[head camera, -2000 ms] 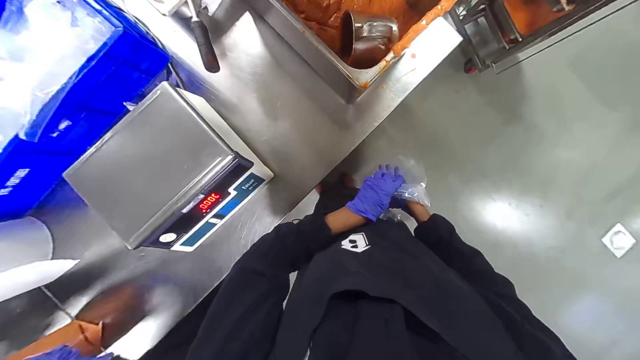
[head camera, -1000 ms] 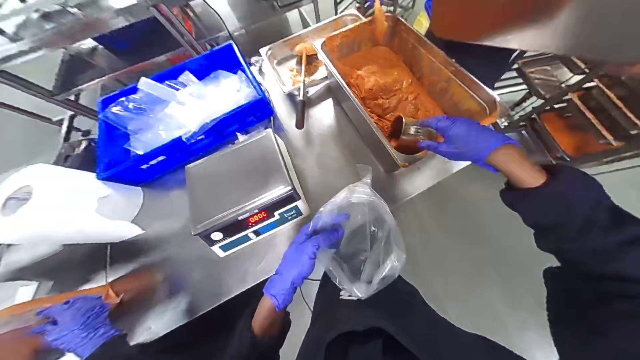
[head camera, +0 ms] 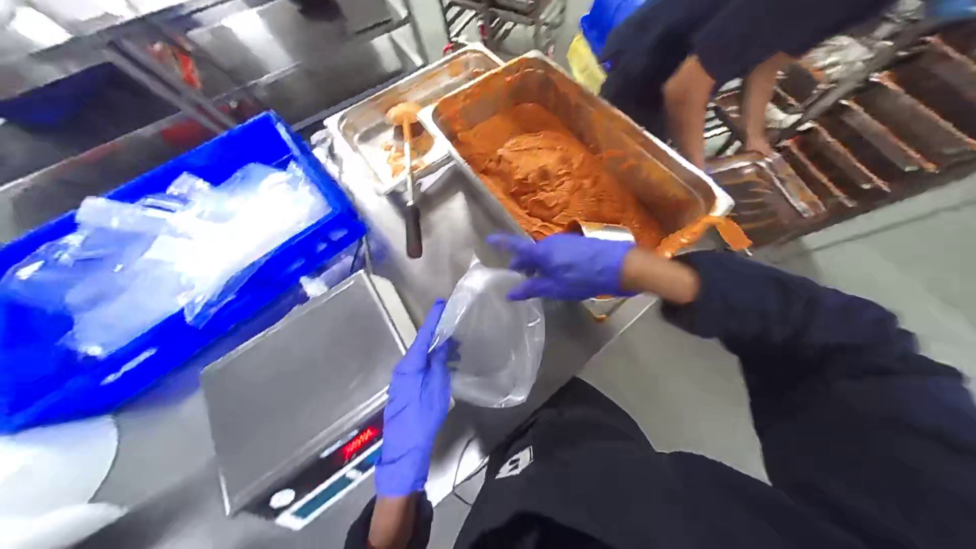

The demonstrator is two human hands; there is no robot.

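My left hand, in a purple glove, grips the edge of a clear plastic bag that hangs over the table edge beside the scale. My right hand, also gloved, has its fingers spread near the bag's top and holds nothing that I can see. Just behind it, a metal cup rests at the near end of a deep steel pan of orange-brown paste, partly hidden by the hand. Left of my left hand stands a digital scale with a bare steel plate and a lit red display.
A blue crate of clear plastic bags stands at the left. A shallower steel pan holds a spatula, its dark handle over the rim. Another person's arms reach towards soiled pans on a rack at the upper right.
My right hand has let go of the metal cup in the deep pan and moved left to the bag. My left hand still holds the bag. The view has moved closer to the table.
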